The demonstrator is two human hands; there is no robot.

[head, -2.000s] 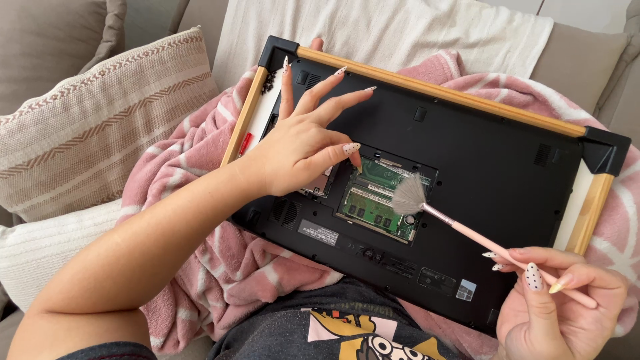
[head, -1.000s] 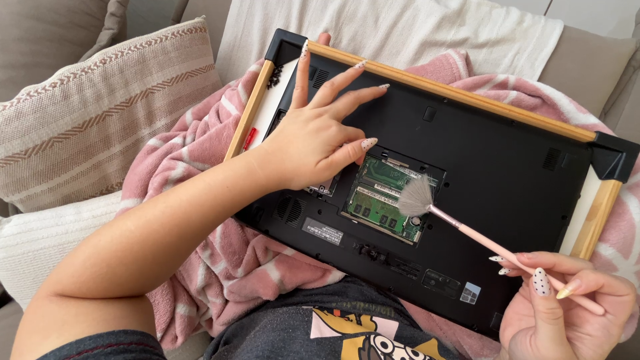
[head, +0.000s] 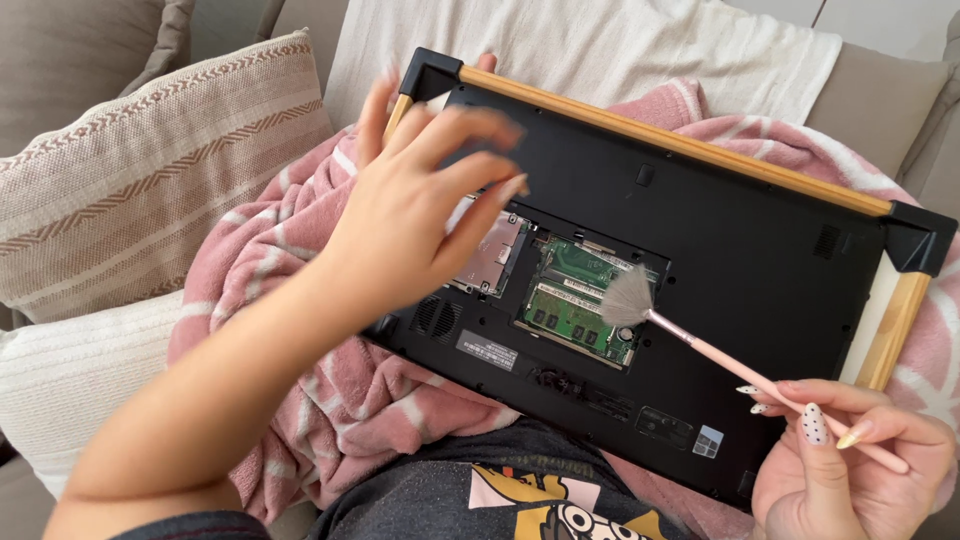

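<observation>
An upside-down black laptop (head: pixel 720 247) lies on a wood-framed tray (head: pixel 675 142) over my lap. Its opened bay shows a green circuit board with a memory module (head: pixel 570 319); a metal-cased drive (head: pixel 491 259) shows left of it. My right hand (head: pixel 847 450) holds a fan brush (head: pixel 720 356) by its pink handle, and its grey bristles are over the right part of the bay. My left hand (head: pixel 427 195), blurred, is raised over the laptop's upper left part with bent, parted fingers and nothing in them. It partly hides the drive.
A pink and white blanket (head: pixel 300 247) lies beneath the tray. Striped cushions (head: pixel 165 172) stand at the left on a sofa, and a white throw (head: pixel 585 52) covers the seat beyond. A fingertip (head: pixel 487 62) shows behind the tray's far edge; whose it is, I cannot tell.
My left hand has lifted from the laptop, its fingers now bent rather than spread flat. My right hand keeps hold of the brush, whose bristles remain over the bay.
</observation>
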